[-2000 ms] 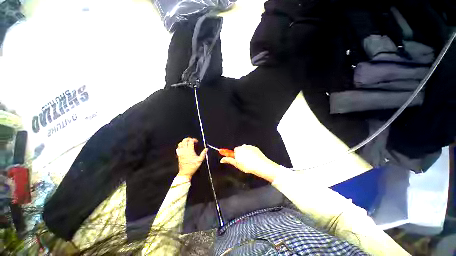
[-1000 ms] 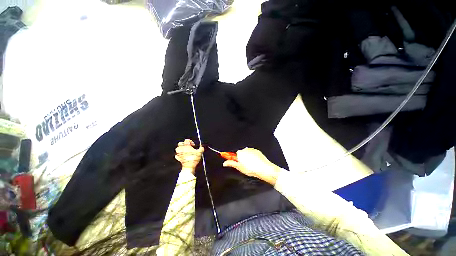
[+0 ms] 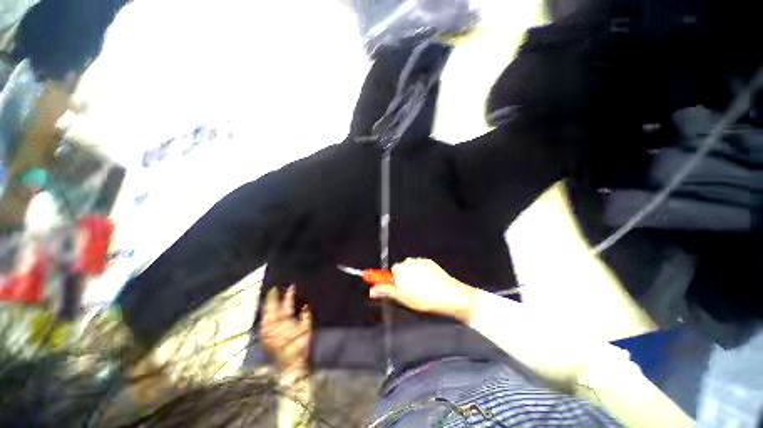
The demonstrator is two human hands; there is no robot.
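Observation:
A black hooded jacket (image 3: 335,209) lies spread flat before me, its grey-lined hood (image 3: 410,92) at the far end and a grey hem band (image 3: 351,347) near me. The pale front zipper (image 3: 386,201) runs down its middle. My right hand (image 3: 427,287) is shut on an orange-red-handled trimming tool (image 3: 378,276), its thin silver tip pointing left over the jacket just left of the zipper. My left hand (image 3: 286,326) rests on the jacket's lower left edge, fingers apart, blurred, holding nothing that I can see.
A pile of black and grey jackets (image 3: 669,201) lies at the right, with a pale hose (image 3: 661,196) crossing it. Shiny plastic packets (image 3: 418,21) lie beyond the hood. A white printed sheet (image 3: 226,92) is at the left, with red items (image 3: 92,244) at far left. A dark-haired person (image 3: 63,38) shows at top left.
My left hand has moved from the zipper to the jacket's lower left, its fingers spreading. The tool's tip now lies left of the zipper. The view has swung left and blurred.

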